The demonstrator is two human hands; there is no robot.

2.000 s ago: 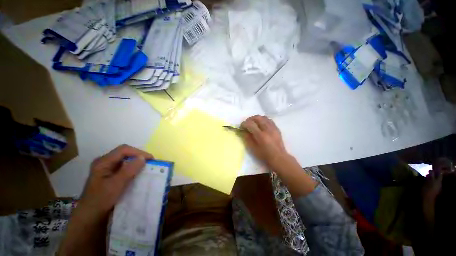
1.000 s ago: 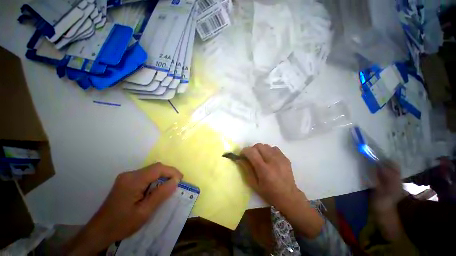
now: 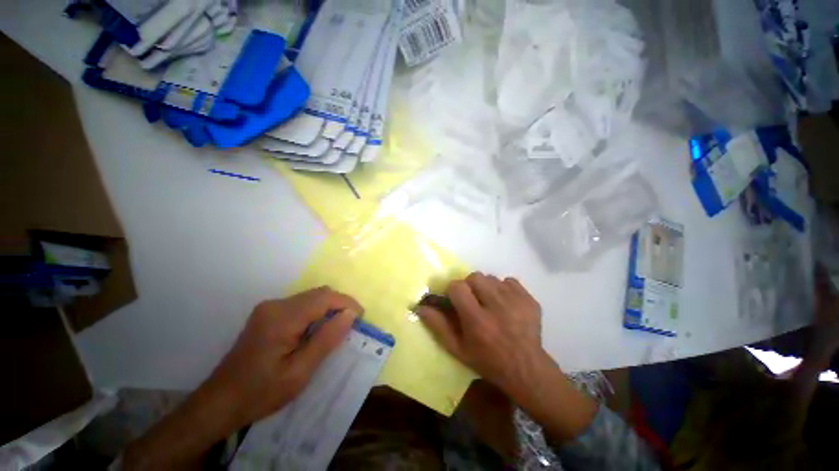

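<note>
My left hand (image 3: 285, 345) grips the blue top end of a white retail box (image 3: 317, 405), which hangs over the near table edge and runs out of the picture at the bottom. My right hand (image 3: 497, 331) holds a small dark knife (image 3: 434, 302) between thumb and fingers, its tip over the yellow sheet (image 3: 368, 276). A small shiny spot shows at the tip; I cannot tell if it is a clear seal sticker. The knife and the box are apart.
Fanned flat retail boxes (image 3: 340, 74) and barcode labels (image 3: 428, 29) lie behind the sheet. A brown carton (image 3: 55, 147) stands at left. Clear plastic bags (image 3: 589, 216) lie mid-table. A packed retail box (image 3: 655, 276) lies at right. Another person's arm (image 3: 823, 322) shows at far right.
The other person's hand has left a packed box on the table at right. My left hand and its box have moved nearer my right hand. The knife has moved over the yellow sheet.
</note>
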